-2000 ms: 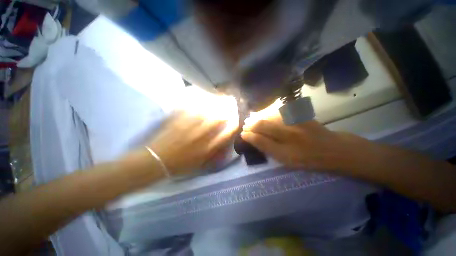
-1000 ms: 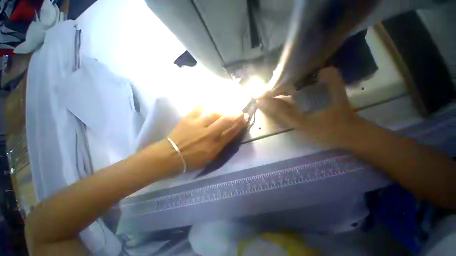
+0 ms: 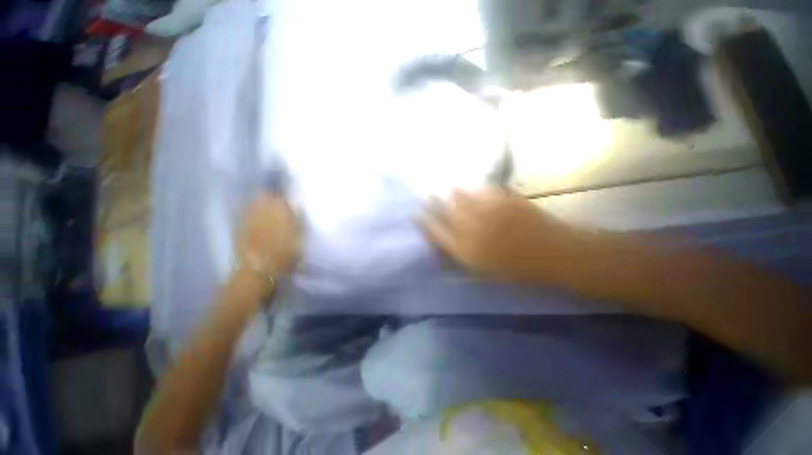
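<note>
A pale grey-white garment panel [image 3: 356, 222] lies over the front of the white machine table, blurred and washed out by the lamp glare. A dark band shows on it near the top and another dark bit at its right edge. My left hand [image 3: 269, 235] is on the panel's left side, blurred, fingers curled at the cloth. My right hand [image 3: 485, 231] is on the panel's right side near the table's front edge, fingers on the cloth. Both hands seem to hold the cloth; the fingertips are blurred. The needle area is hidden in glare and blur.
Dark strips [image 3: 672, 84] lie on the machine bed at the right. A flat dark rectangle with a tan edge [image 3: 766, 111] lies further right. Pale stacked panels [image 3: 187, 187] hang at the left. Grey cloth [image 3: 534, 360] and a yellow item [image 3: 525, 422] are below the table edge.
My left hand has moved left and away from the needle. My right hand has moved slightly left and down from beside the needle. The panel is now spread between them, and the view has shifted.
</note>
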